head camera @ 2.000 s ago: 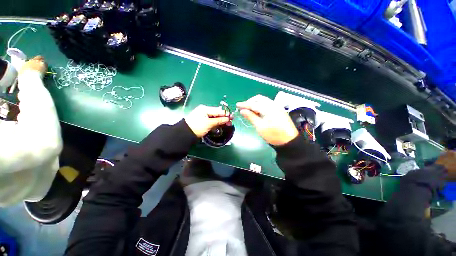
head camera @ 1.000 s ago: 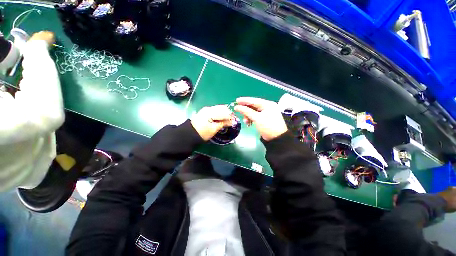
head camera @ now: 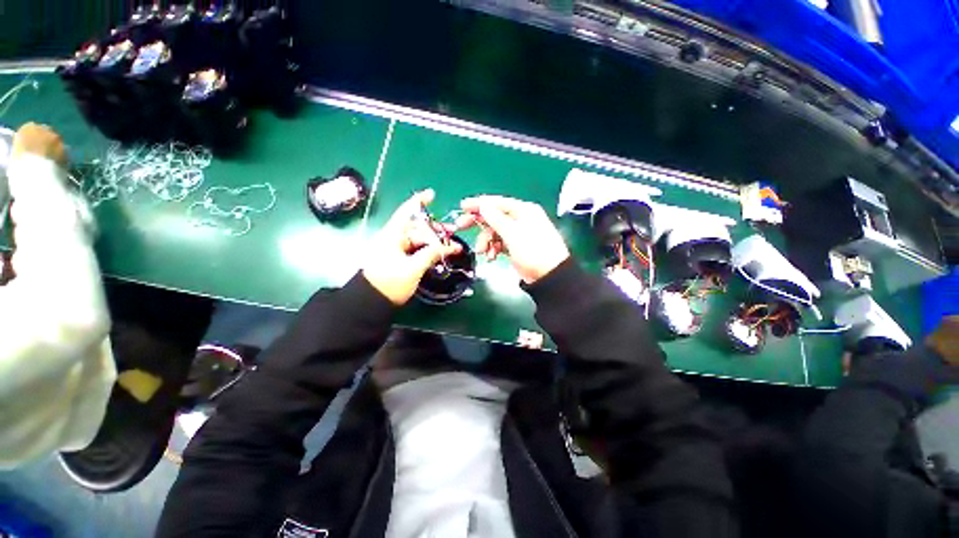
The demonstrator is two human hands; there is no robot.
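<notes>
A round black lens module (head camera: pixel 446 280) lies on the green bench mat (head camera: pixel 300 247) in front of me, under my hands. My left hand (head camera: pixel 404 255) is at its upper left, with thin red and dark wires (head camera: pixel 440 233) pinched at the fingertips. My right hand (head camera: pixel 519 233) is at the upper right, fingertips close together near the same wires. What the right fingertips hold is too small to tell. A second black lens module with a silver-white face (head camera: pixel 338 194) lies to the left.
Tangled clear-white loops (head camera: pixel 158 171) and stacked black modules (head camera: pixel 158 74) are at the left. White housings (head camera: pixel 771 271) with wired black modules stand at the right. A small orange-blue-white stack (head camera: pixel 761 202) is near the rail. People's sleeves show at left (head camera: pixel 53 305) and right (head camera: pixel 894 394).
My hands have moved slightly apart at the fingertips, and the left fingers are more spread, with red wires showing between the hands. The whole view has shifted.
</notes>
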